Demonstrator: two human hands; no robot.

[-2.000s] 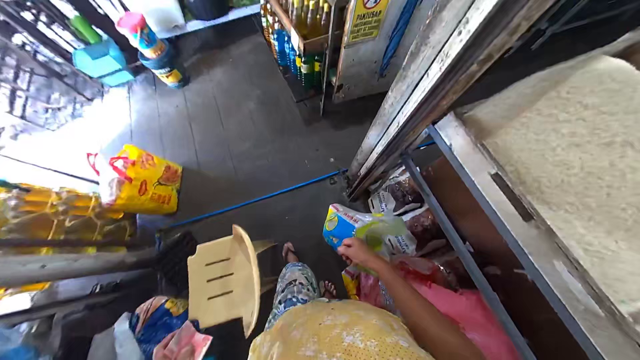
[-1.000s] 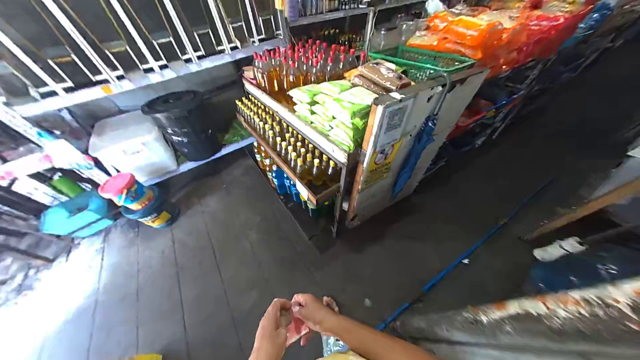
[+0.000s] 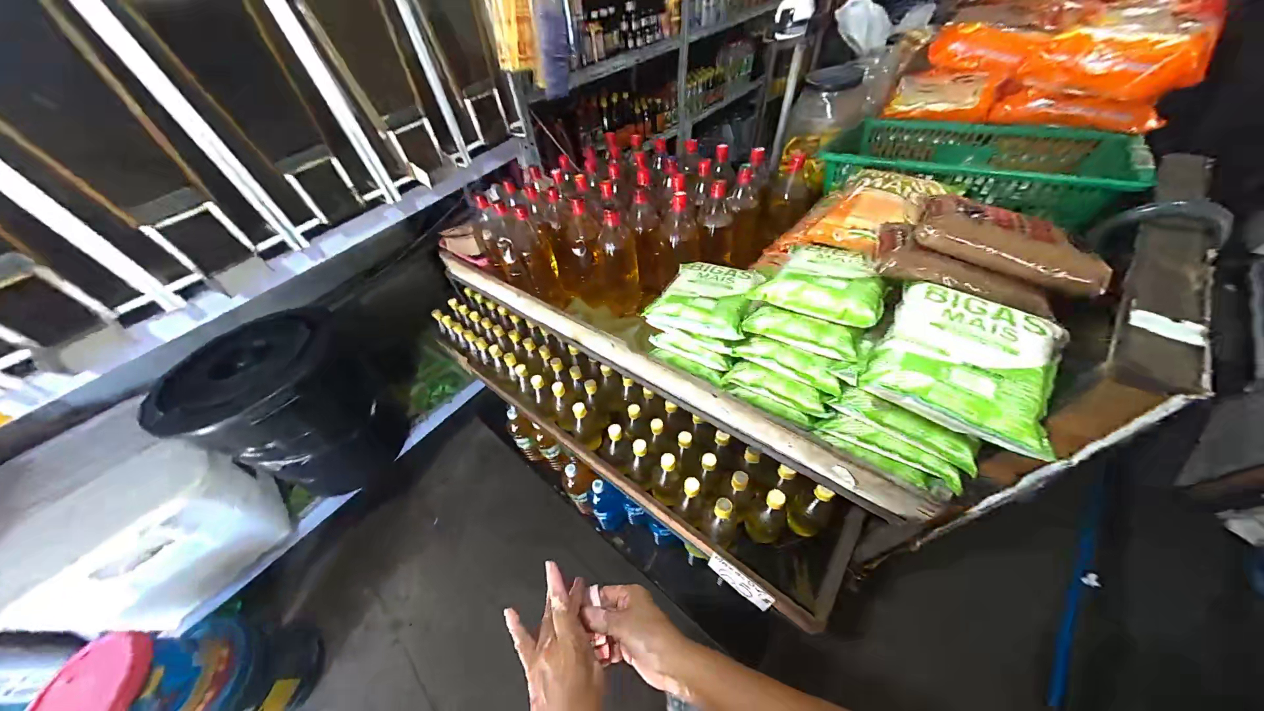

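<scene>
My left hand [image 3: 561, 642] is raised at the bottom centre with its fingers spread. Against it, from the right, my right hand [image 3: 637, 627] has its fingers curled, and a small pale bit shows at its thumb and fingertips; what it is I cannot tell. Beyond both hands stands a wooden shelf [image 3: 632, 355]. On its top are red-capped bottles [image 3: 617, 252] of amber liquid, stacked green and white bags of corn grits [image 3: 968, 355] and brown packs [image 3: 1012, 242]. Yellow-capped bottles [image 3: 691, 494] fill the tier below.
A black lidded bin [image 3: 276, 395] and a white container [image 3: 148, 523] are at the left. A pink lid [image 3: 94, 671] shows at the lower left. A green plastic basket [image 3: 987, 163] sits behind the packs, near orange bags [image 3: 1076, 59]. A blue hose [image 3: 1076, 592] lies on the floor.
Two seconds ago my right hand was at a plastic bag beside a metal frame; now both hands are together in front of me. The view has swung to the shelf and come closer to it.
</scene>
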